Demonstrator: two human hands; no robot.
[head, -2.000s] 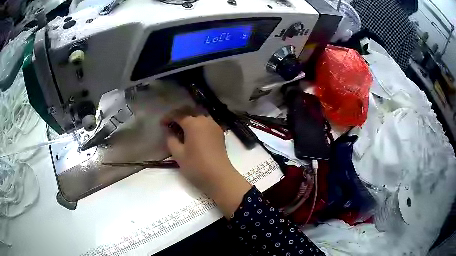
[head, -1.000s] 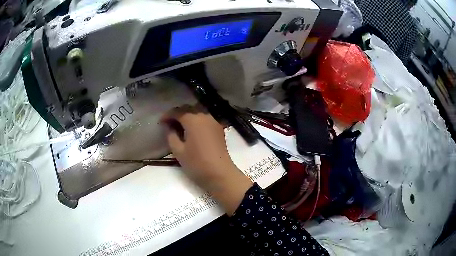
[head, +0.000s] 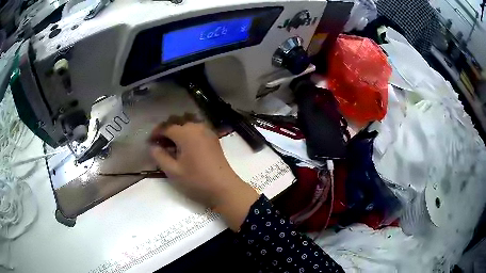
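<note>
My right hand (head: 194, 160), bare with a dotted dark sleeve, is blurred over the machine bed plate (head: 80, 194). Its fingers are curled towards the thumb; whether they grip anything cannot be told. A thin dark awl (head: 130, 174) lies along the plate's front edge, pointing left; its right end is hidden by the hand. The presser foot area (head: 82, 154) is at the left, well away from the hand. A thin white cord (head: 32, 159) leaves it to the left. My left hand is out of the picture.
The machine head (head: 101, 58) with a lit blue screen spans the top. Black scissors (head: 234, 120), small red-handled tools (head: 277, 125), a black phone (head: 322, 125) with a cable and a red plastic bag (head: 359, 80) lie right. White fabric (head: 426, 154) is heaped beyond; white cord loops (head: 16, 205) lie left.
The whole view has shifted slightly left and up. My right hand stays over the bed plate with its fingers still curled; the awl lies as before.
</note>
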